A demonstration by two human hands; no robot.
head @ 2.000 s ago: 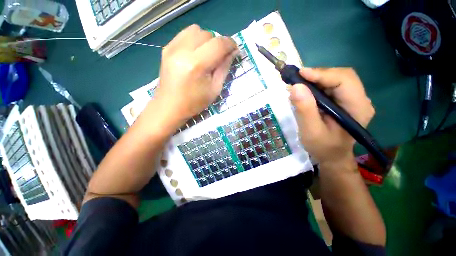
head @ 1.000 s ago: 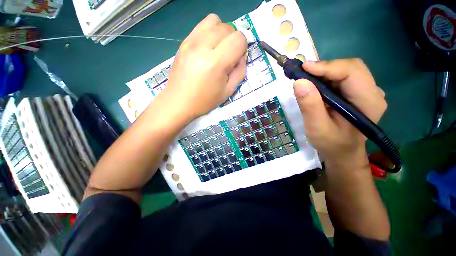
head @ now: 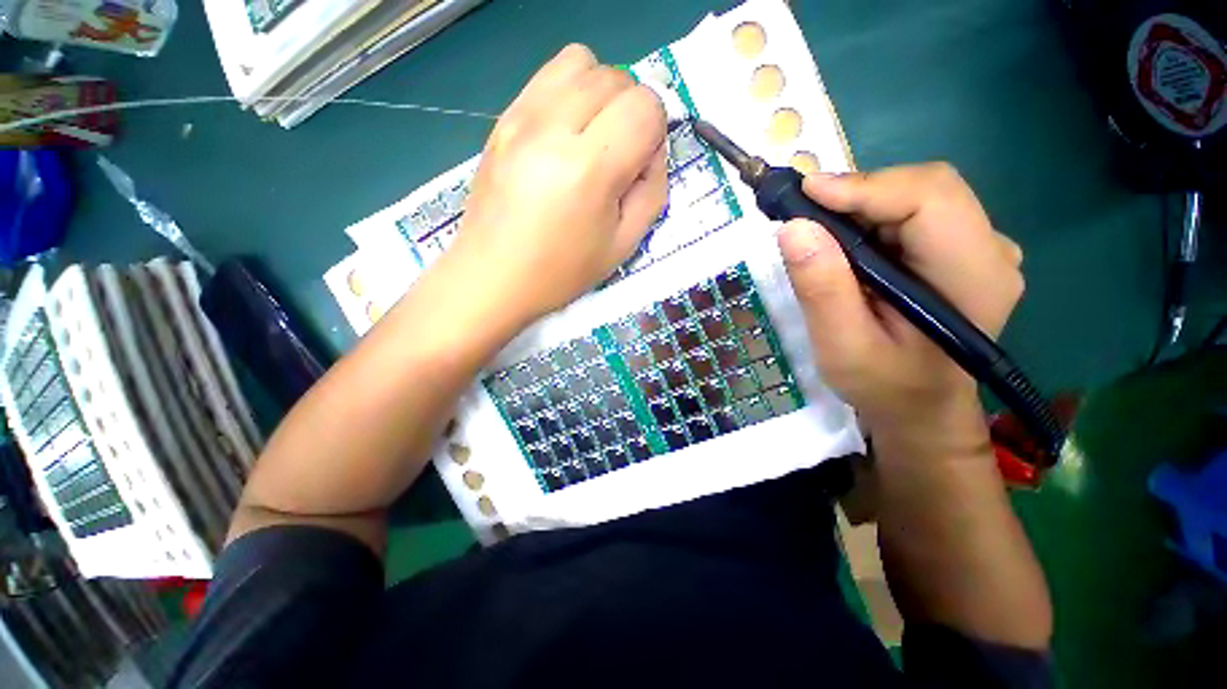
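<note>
A white tray (head: 673, 498) with round holes along its short sides lies in front of me, slightly tilted in view. It bears a near circuit board panel (head: 643, 377) and a far panel (head: 700, 189). My right hand (head: 908, 276) holds the black soldering iron (head: 928, 316), its tip at the right part of the far panel. My left hand (head: 572, 182) is over the far panel, its fingers pinching the thin solder wire (head: 363, 104), which comes in from the left edge. The wire's end and the fingertips are close to the iron tip; the exact contact cannot be told.
Stacked trays (head: 168, 390) stand at the left and another stack (head: 337, 54) at the top. A black glossy slab (head: 256, 323) lies left of the tray. A black box with a round red-and-white label (head: 1179, 77) is at the upper right. A blue stool (head: 1198, 505) shows lower right.
Since two seconds ago my left hand has moved slightly right over the far panel and the iron tip has come down to the panel near its fingers. The view has shifted a little.
</note>
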